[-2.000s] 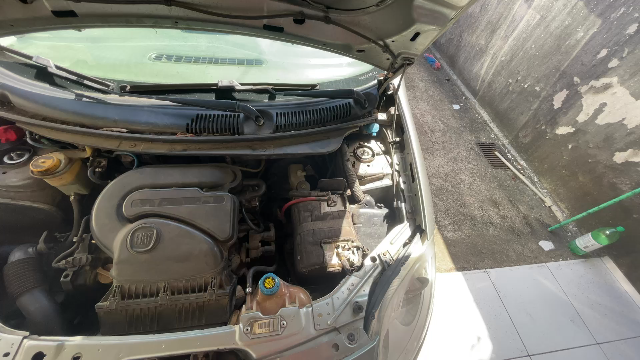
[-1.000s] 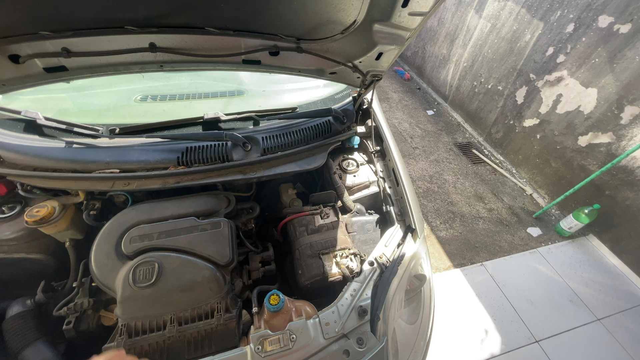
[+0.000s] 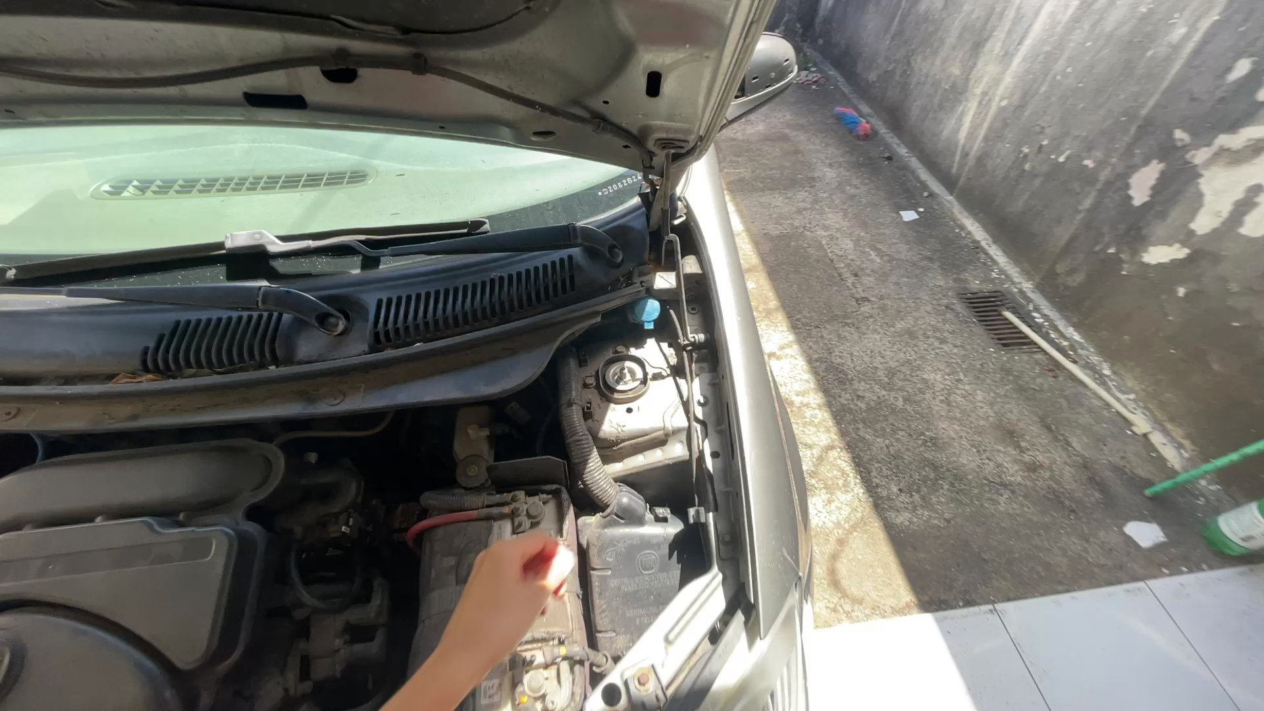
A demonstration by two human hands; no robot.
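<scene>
My left hand (image 3: 521, 578) reaches in from the bottom edge with its fingers curled closed; no object shows in it. It is over the car battery (image 3: 449, 578), just below the battery terminal with the red cable (image 3: 449, 520). Whether it touches the battery, I cannot tell. To its right is a black plastic box (image 3: 637, 583) with a corrugated hose (image 3: 585, 444) above it. A blue reservoir cap (image 3: 645, 313) sits near the strut tower mount (image 3: 624, 376). The black plastic engine cover (image 3: 109, 583) is at the lower left. My right hand is out of view.
The raised hood (image 3: 553, 69) hangs over the windshield (image 3: 425, 188); wiper arms (image 3: 464, 243) lie below the glass. The fender (image 3: 755, 395) borders the engine bay. Beyond it are a floor drain (image 3: 997, 318), a pale pole (image 3: 1076, 375), a green bottle (image 3: 1236, 530) and a weathered wall (image 3: 1086, 148).
My left hand has come over the battery; one second ago only a small part of it showed at the bottom left edge. The view has shifted, with more of the hood in it.
</scene>
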